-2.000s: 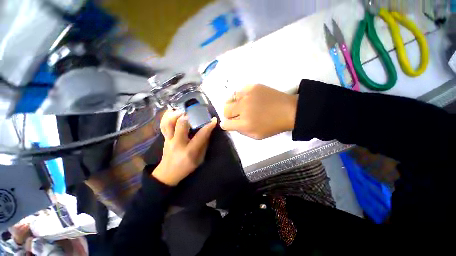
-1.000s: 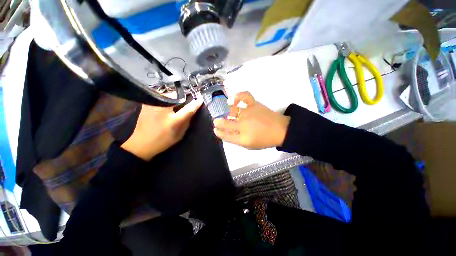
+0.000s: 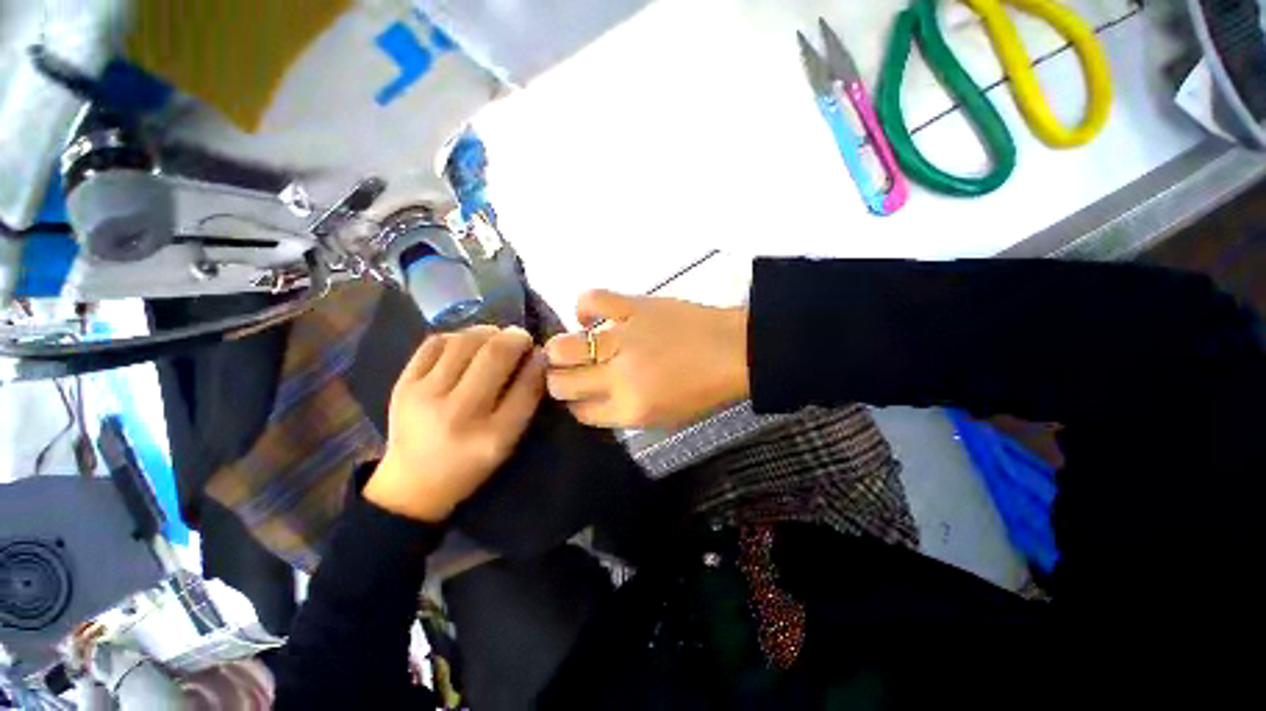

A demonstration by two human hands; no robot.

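Observation:
My left hand (image 3: 461, 414) and my right hand (image 3: 650, 360) meet fingertip to fingertip, pinching the edge of a dark fabric panel (image 3: 535, 479) just in front of the needle area. A ribbed grey-blue fitting (image 3: 443, 285) is just above my left fingers. The sewing machine's metal arm parts (image 3: 250, 236) are at upper left. Brown plaid fabric (image 3: 308, 417) lies left of my left hand, with dark cloth beside it. A small blue part (image 3: 468, 164) is behind the fitting. The needle itself cannot be made out.
Thread snips (image 3: 857, 128) and scissors with a green loop (image 3: 946, 104) and a yellow loop lie on the white table (image 3: 653, 153). A ruler tape (image 3: 705, 433) runs along its front edge. A grey vented unit (image 3: 63, 563) is at lower left. A clear container is cut off at upper right.
Both hands have moved off the fitting, towards me, and come together at the fabric edge. The view has shifted, showing less of the machine head and more of the grey vented unit.

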